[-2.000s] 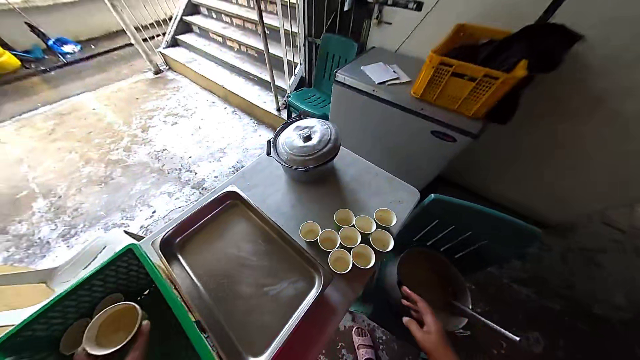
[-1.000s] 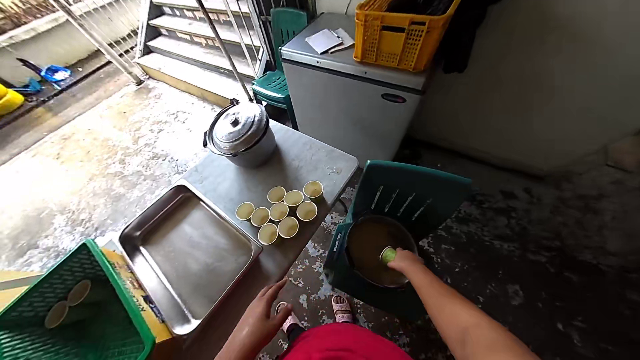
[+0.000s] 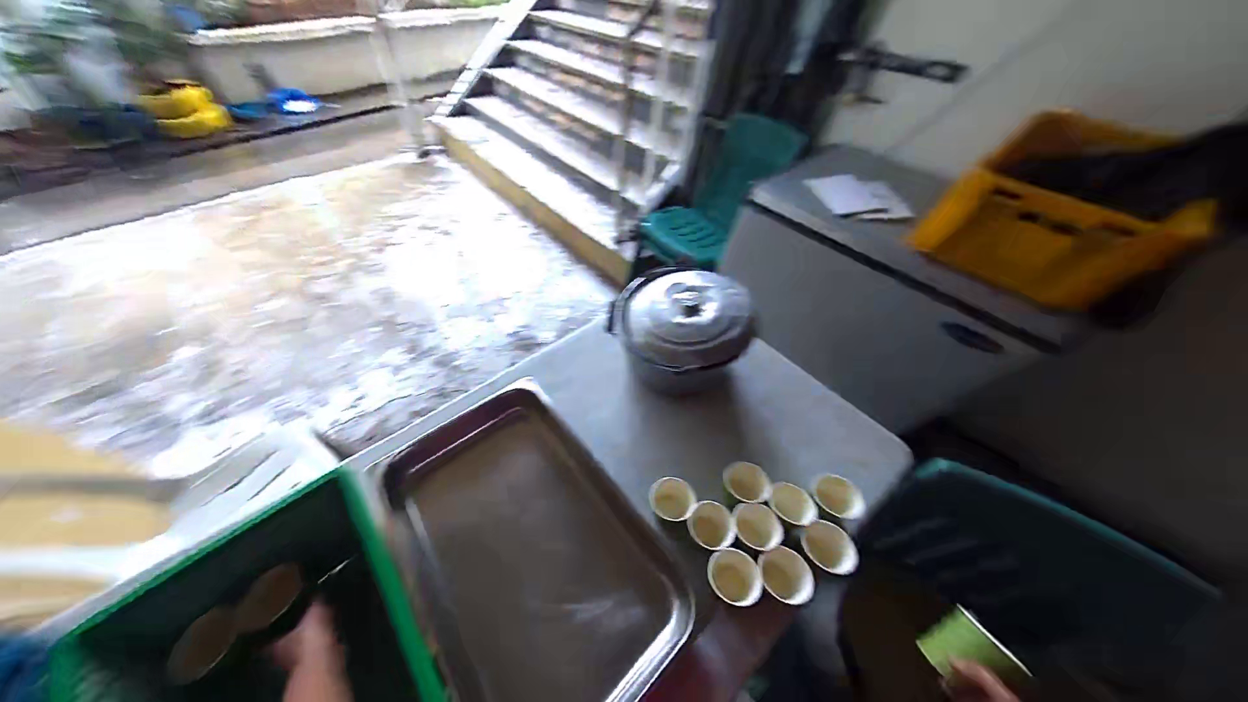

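Observation:
Blurred, my left hand (image 3: pixel 314 651) reaches into the green plastic crate (image 3: pixel 375 575), beside two round-rimmed cups (image 3: pixel 270 597) inside it; whether it touches one I cannot tell. My right hand (image 3: pixel 978 680) holds a green paper cup (image 3: pixel 965 643), tilted, over the dark pot (image 3: pixel 882 624) on the green chair (image 3: pixel 1053 546). Several filled paper cups (image 3: pixel 759 526) stand grouped on the table. To their left lies a rectangular steel tray (image 3: pixel 546 556).
A lidded metal pot (image 3: pixel 687 322) stands at the table's back. Behind it are a chest freezer (image 3: pixel 858 283) with papers (image 3: pixel 858 196) and a yellow crate (image 3: pixel 1053 234), another green chair (image 3: pixel 717 205) and stairs (image 3: pixel 585 97).
My left hand has moved from near the table's front edge into the green crate. The green cup in my right hand has come up out of the pot. The view has swung left.

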